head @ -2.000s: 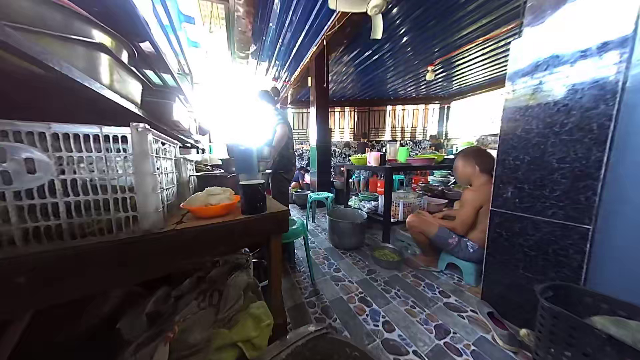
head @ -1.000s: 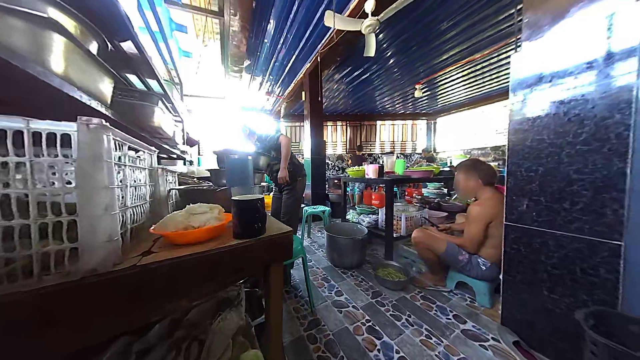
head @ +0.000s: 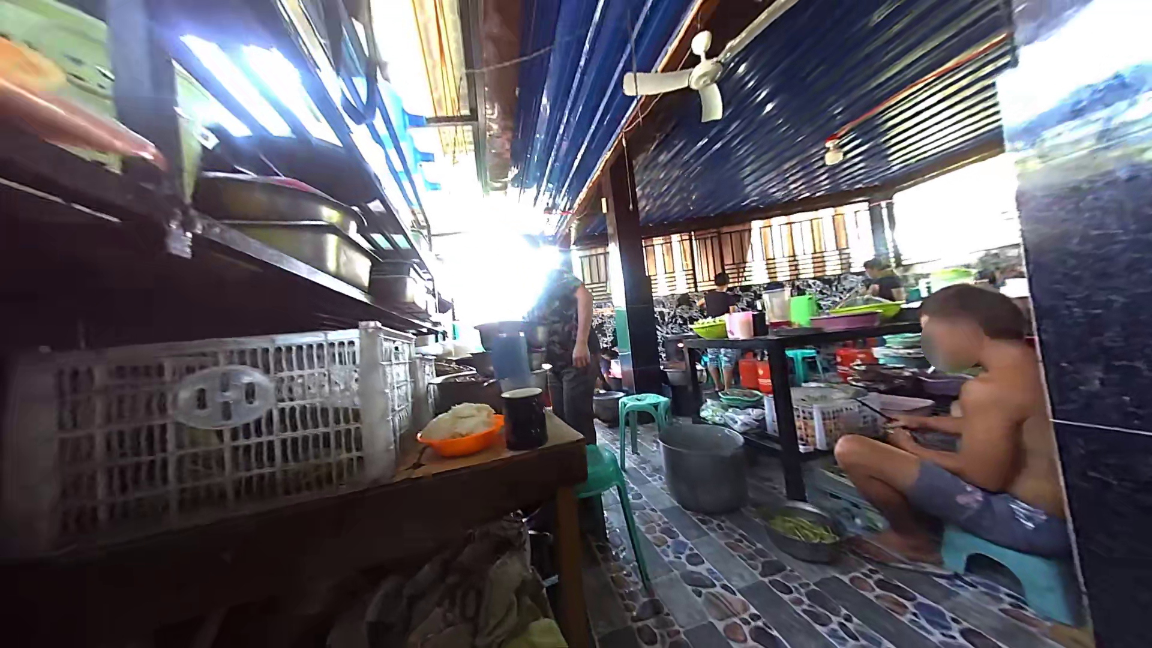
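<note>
Neither my left hand nor my right hand shows in the head view. Nearest on the left is a white plastic crate (head: 216,423) on a wooden table (head: 486,490). Beside it, an orange plastic bowl (head: 462,441) heaped with pale food stands next to a dark mug (head: 525,419) at the table's end. A large metal pot (head: 704,468) is on the floor further ahead, and to its right lies a metal basin (head: 804,533) with green vegetable pieces.
At right a person (head: 981,423) sits on a low teal stool (head: 1017,562) beside a dark tiled pillar (head: 1089,360). Another person (head: 569,342) stands beyond the table. Green plastic stools (head: 612,486) border the aisle. Metal basins (head: 297,225) fill the left shelf.
The view has shifted, showing more of the left shelf and the ceiling fan. The black basket seen at lower right earlier is out of view. The standing person's arm now hangs down.
</note>
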